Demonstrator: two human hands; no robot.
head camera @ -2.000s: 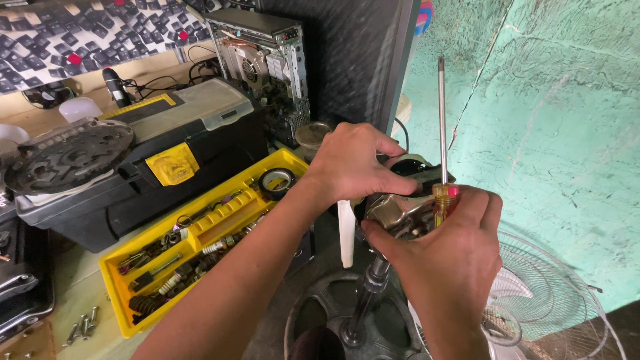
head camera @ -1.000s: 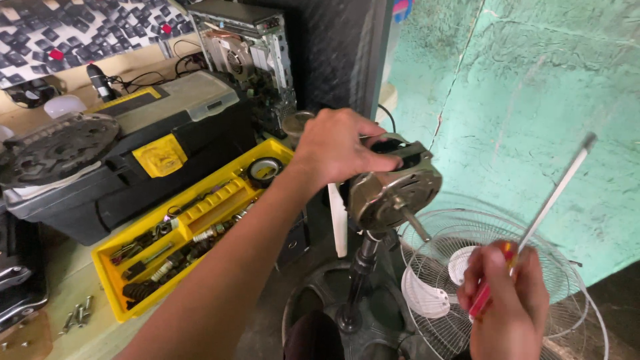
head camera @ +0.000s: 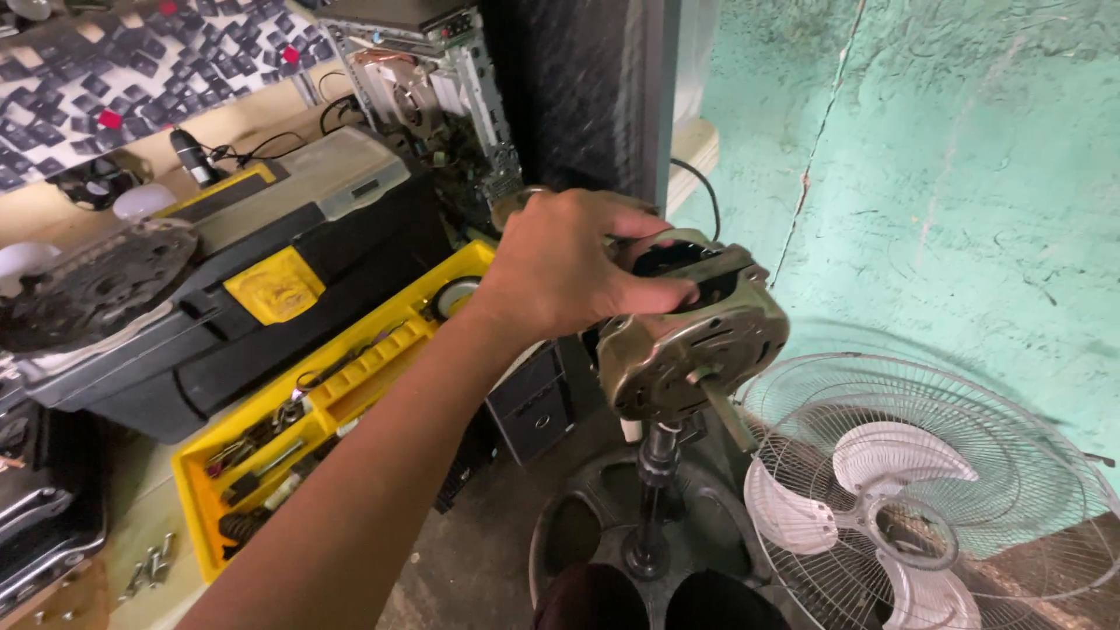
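My left hand (head camera: 582, 262) grips the top of the electric fan's motor housing (head camera: 700, 350), thumb and fingers on either side of it. The motor's bare shaft (head camera: 724, 409) points down toward the lower right. A dark pole (head camera: 656, 481) stands below the motor, rising from a round black fan base (head camera: 577, 525). To the right are the wire fan guard (head camera: 1032, 394) and the white fan blades (head camera: 901, 459). My right hand is out of view, and so is the screwdriver.
A yellow tool tray (head camera: 203, 490) with tools lies at the left beside a black toolbox (head camera: 332, 306). A round dark cover (head camera: 105, 280) rests on the toolbox. Several screws (head camera: 153, 564) lie on the table. An opened computer case (head camera: 429, 87) stands behind; a green wall (head camera: 945, 192) is at right.
My right hand held the screwdriver against the motor, then moved away to the lower right, and both have left the view. My left hand stays on the motor.
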